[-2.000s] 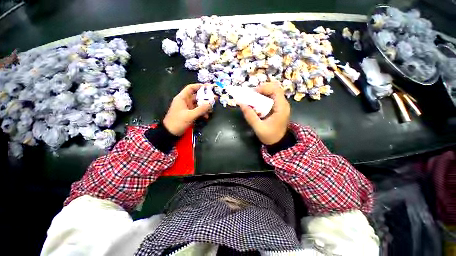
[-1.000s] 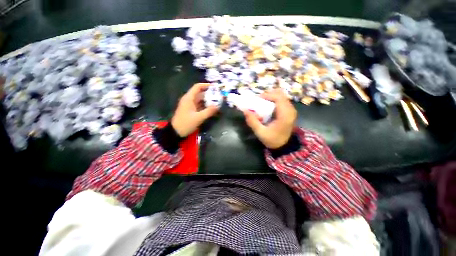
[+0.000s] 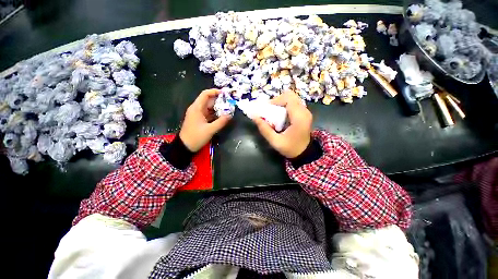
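My left hand [image 3: 200, 121] holds a small white-lilac flower head [image 3: 224, 104] between thumb and fingertips. My right hand [image 3: 292, 124] grips a white glue bottle [image 3: 268, 113], tilted so that its blue nozzle tip is at the right side of the flower head. Whether the tip touches it is too small to tell. The centre pile of small flower heads [image 3: 284, 54], whitish with yellow-orange parts, lies just beyond my hands. A pile of larger grey-lilac flower heads [image 3: 71, 103] lies at the left.
A red card [image 3: 201, 170] lies under my left forearm at the table edge. At right are gold-coloured rods [image 3: 443, 110], a dark-handled tool [image 3: 409, 100], a white crumpled lump [image 3: 415, 76] and a metal bowl [image 3: 464, 81] heaped with flower heads. A pale strip [image 3: 158, 25] edges the dark table [image 3: 349, 147].
The bottle and my right hand are slightly closer to my left hand, and the nozzle now meets the flower head's outline. The camera view has shifted slightly. Both hands keep their holds.
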